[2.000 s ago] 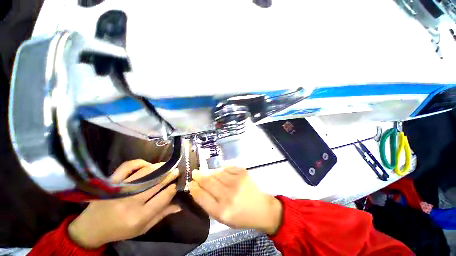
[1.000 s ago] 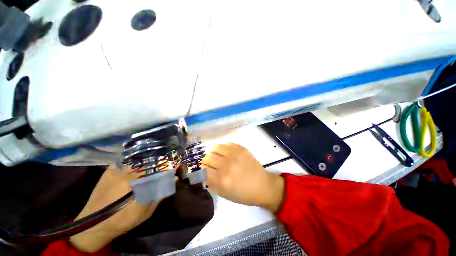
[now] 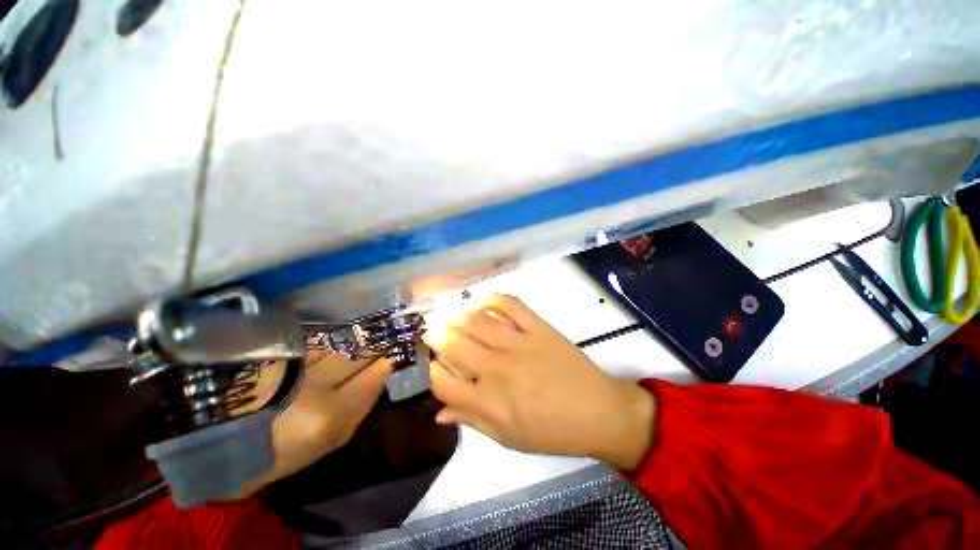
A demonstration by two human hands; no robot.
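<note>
Dark brown fabric (image 3: pixel 365 462) lies under the needle area of the white sewing machine (image 3: pixel 484 140) and spreads left and towards me. My right hand (image 3: pixel 527 376) is just right of the presser foot area (image 3: pixel 403 338), fingers curled at the fabric's right edge; glare washes out part of them. My left hand (image 3: pixel 322 414) is on the fabric left of the foot, partly hidden behind the machine's metal parts and a grey block (image 3: pixel 215 460). Its grip is hidden. No zipper teeth can be made out.
A black smartphone (image 3: pixel 688 306) lies on the white table (image 3: pixel 484 457) right of my right hand. Farther right are black thread snips (image 3: pixel 881 295) and scissors with green and yellow loops (image 3: pixel 962 263). Checked cloth (image 3: pixel 591 526) shows below the table's ruler-marked front edge.
The view has shifted closer over the machine head, so the phone, snips and scissors appear farther right. The zipper strip seen two seconds ago is now hidden. Both hands remain beside the foot.
</note>
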